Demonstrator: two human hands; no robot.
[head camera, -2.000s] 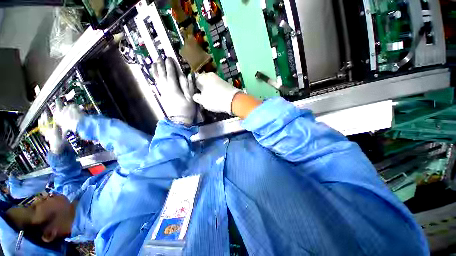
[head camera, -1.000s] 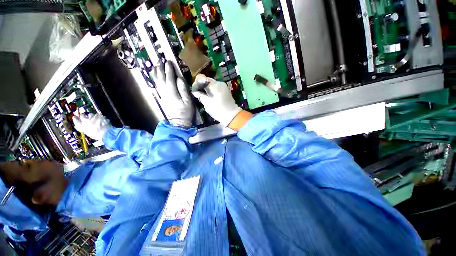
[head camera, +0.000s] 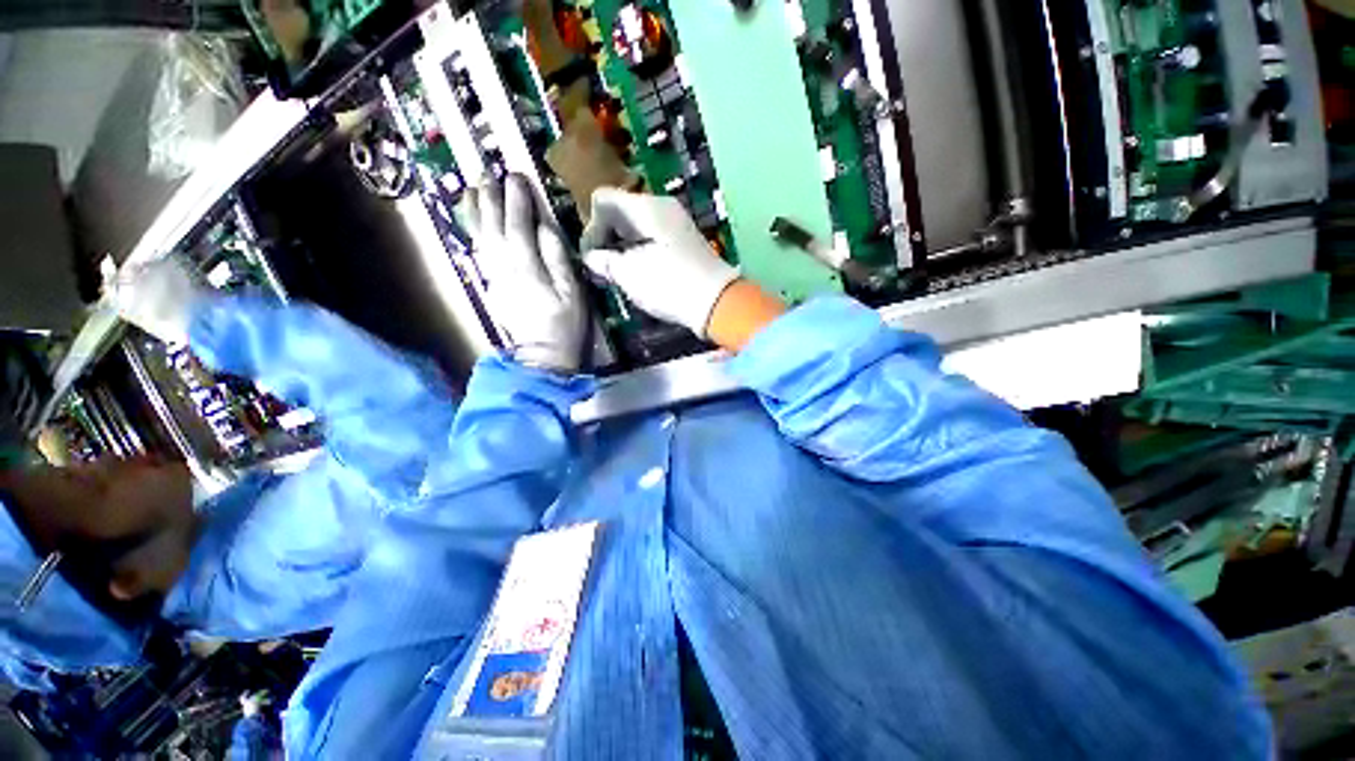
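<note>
A large green circuit board (head camera: 658, 112) lies in its carrier in front of me. A pale green plate (head camera: 743, 119) runs along it, with a dark clip (head camera: 795, 234) near its lower end. A light bar (head camera: 464, 97) lies on the board's left part, and a tan pad (head camera: 590, 159) sits mid-board. My gloved left hand (head camera: 526, 283) lies flat with fingers extended over the light bar's lower end. My gloved right hand (head camera: 657, 260) is just below the tan pad, fingers curled together; whether they hold something small cannot be seen.
A pale metal rail (head camera: 1100, 278) runs along the line's near edge, with a white sheet (head camera: 1048, 361) beside it. Another board (head camera: 1167, 119) is at the right. Green fixtures (head camera: 1241, 357) are piled at lower right. A coworker in a blue coat (head camera: 335, 387) works close at left.
My right hand has shifted slightly up and right, and my left hand has barely moved. The coworker's gloved hand has moved up and left, off the board there.
</note>
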